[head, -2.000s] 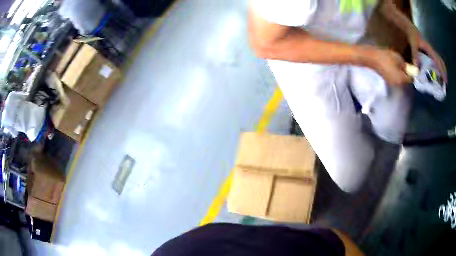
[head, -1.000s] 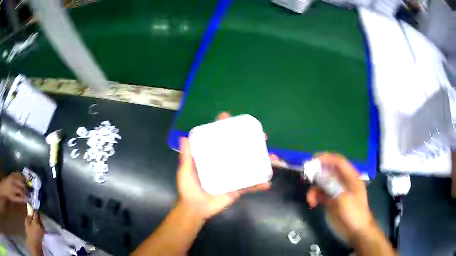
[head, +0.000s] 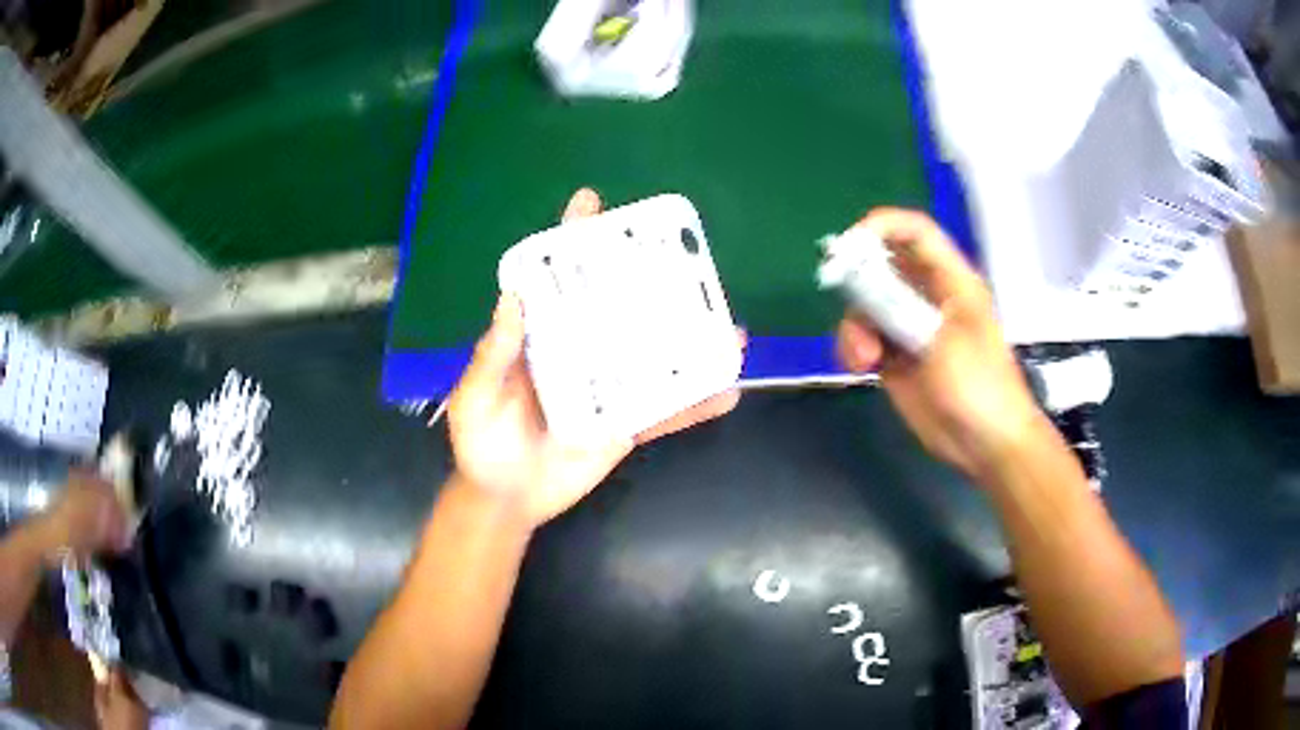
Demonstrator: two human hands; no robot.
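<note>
My left hand (head: 499, 407) holds a white rounded square housing (head: 620, 317) from its left side and below. The housing's face with small holes and slots is turned to the camera. My right hand (head: 948, 342) is to the right of the housing, apart from it. A whitish wrap covers one finger, and a small white part (head: 855, 260) shows at the fingertips; its exact shape is unclear.
An open housing (head: 620, 50) lies on the blue-edged green board (head: 798, 157). Stacked housings (head: 1162, 178) stand right. White clips (head: 235, 442) and dark blocks (head: 285, 606) lie left. An open unit (head: 1019, 663) is lower right. A neighbour's hands (head: 71, 521) show far left.
The view has swung from the floor and neighbour to the bench. Since one second ago, the housing shows its holed face instead of its smooth one. An open housing now shows on the board.
</note>
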